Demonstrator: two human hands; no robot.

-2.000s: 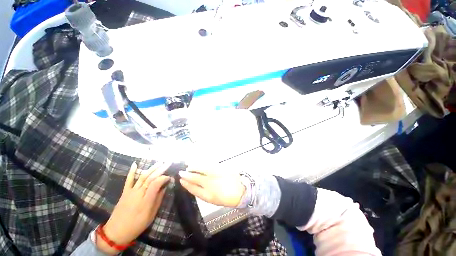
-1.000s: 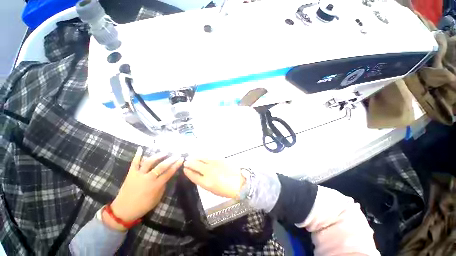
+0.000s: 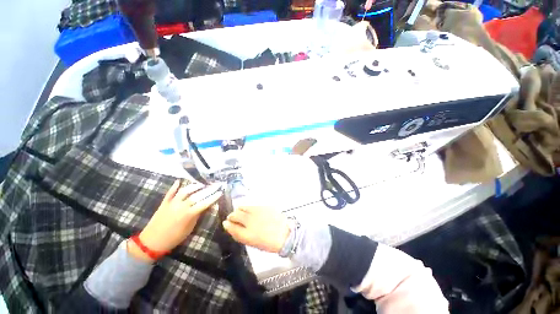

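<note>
The plaid garment (image 3: 110,190) lies over the left of the machine table and hangs toward my lap. A black strip (image 3: 234,260) runs from the needle area (image 3: 232,178) down over the table's front edge. My left hand (image 3: 178,214) lies flat on the plaid cloth, fingertips beside the needle area. My right hand (image 3: 258,228) has its thumb and fingers closed on the black strip just in front of the needle area. The presser foot is washed out by glare. The white sewing machine (image 3: 295,98) stands behind both hands.
Black shears (image 3: 336,184) lie under the machine arm, near a small brown piece (image 3: 304,146). Tan cloth (image 3: 473,156) is heaped at the right end. Dark plaid cloth (image 3: 473,245) hangs below the table at right. A blue bin (image 3: 92,46) stands at back left.
The view has tilted up, showing more behind the machine. My right hand's fingers have drawn back slightly from my left fingertips and curled in on the strip. My left hand stays on the cloth.
</note>
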